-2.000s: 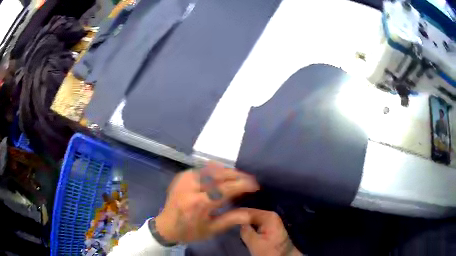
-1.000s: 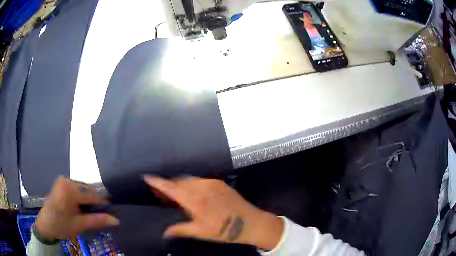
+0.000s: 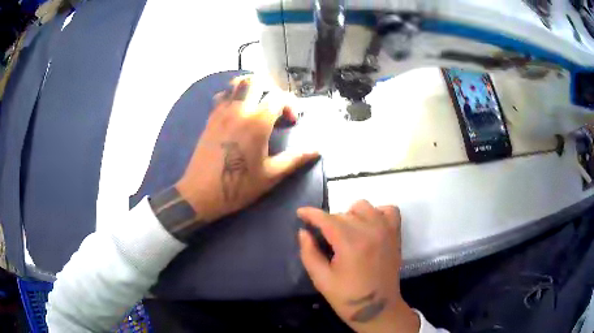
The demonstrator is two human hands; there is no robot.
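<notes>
A dark blue-grey cut panel (image 3: 254,253) lies on the white table, its curved far edge close to the presser foot area. My left hand (image 3: 238,146) lies flat on the panel with fingers spread, its fingertips in bright glare beside the needle area. My right hand (image 3: 355,250) pinches the panel's right edge between thumb and forefinger. The lockstitch machine (image 3: 430,32) stands above; the needle point is lost in glare.
A smartphone (image 3: 479,114) with a lit picture lies on the machine bed at right. A panel stack (image 3: 71,136) lies at left. A blue crate (image 3: 36,302) shows at lower left. Dark cloth with pale threads (image 3: 514,293) hangs at lower right.
The view has swung from the left side table to the machine. My left hand has moved from the panel's near edge up onto it, near the needle area. My right hand now grips its right edge.
</notes>
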